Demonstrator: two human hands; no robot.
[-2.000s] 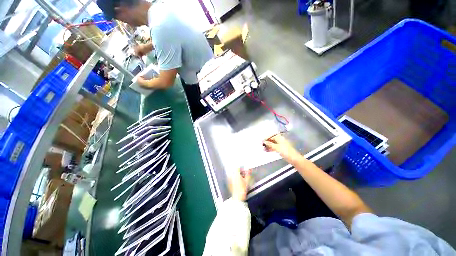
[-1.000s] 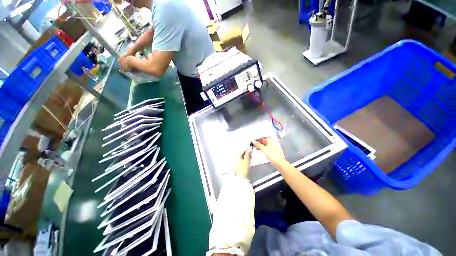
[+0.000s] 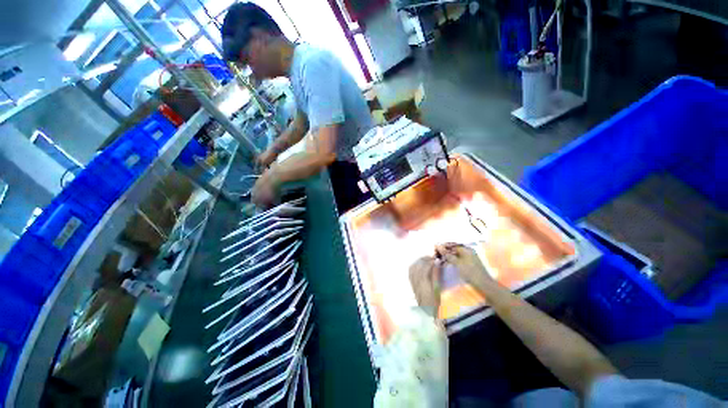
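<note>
The test box (image 3: 587,256) glows bright orange and white inside its pale rim. My left hand (image 3: 426,280), with a cream sleeve cover, and my right hand (image 3: 463,261) meet over the box, fingertips close together around something small and dark, likely lead ends. A solar panel under my hands is mostly lost in the glare; its outline cannot be made out clearly. The test leads (image 3: 472,217) run from the bench meter (image 3: 405,169) at the far edge of the box towards my hands.
An overlapping row of panels (image 3: 259,307) lies on the green bench (image 3: 334,319) to the left. A coworker (image 3: 323,100) leans over the bench farther along. A blue crate (image 3: 631,119) with a brown liner (image 3: 666,227) and a panel (image 3: 619,245) stands right. Blue bins (image 3: 68,231) line the shelf.
The test box has gone from grey with white glare to brightly lit orange. My hands have come together and stay close at the small dark item. The view has shifted.
</note>
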